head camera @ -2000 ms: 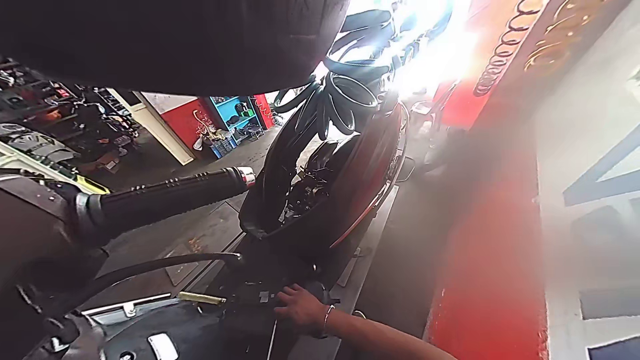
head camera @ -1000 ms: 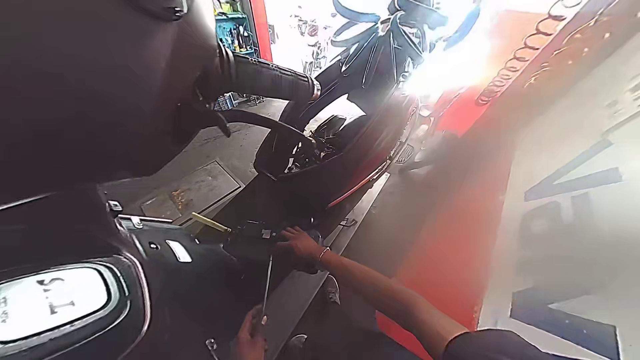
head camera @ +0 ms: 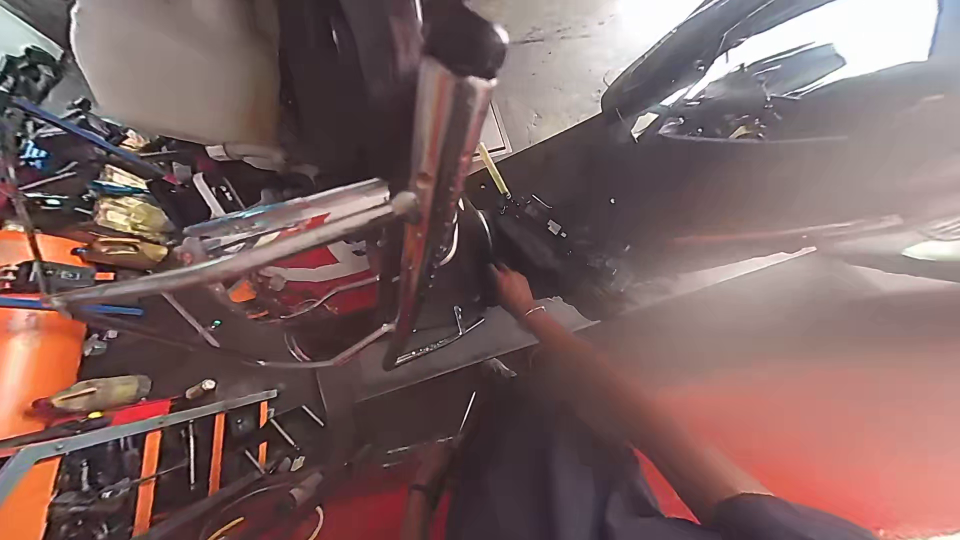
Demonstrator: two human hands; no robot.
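My right hand (head camera: 514,291), with a band at the wrist, rests its fingers against a dark part of the motor scooter (head camera: 540,225) near the middle of the view; its fingertips are partly hidden. Low in the view my left hand (head camera: 436,456) is dark and blurred, around the lower end of a thin metal tool (head camera: 469,412) that points up. The tool's kind does not show clearly. A yellow strip or handle (head camera: 493,171) sticks up from the scooter, above my right hand.
A metal tube frame (head camera: 442,142) stands close in front. At the lower left is a tool tray with orange dividers (head camera: 148,480), beside an orange container (head camera: 37,345). A second dark scooter body (head camera: 675,82) is at the upper right, above a red floor area (head camera: 787,450).
The view has swung strongly to the left, bringing the tool tray and tube frame into sight. My left hand with the thin tool has come into view since the first frame. My right hand stays at the scooter.
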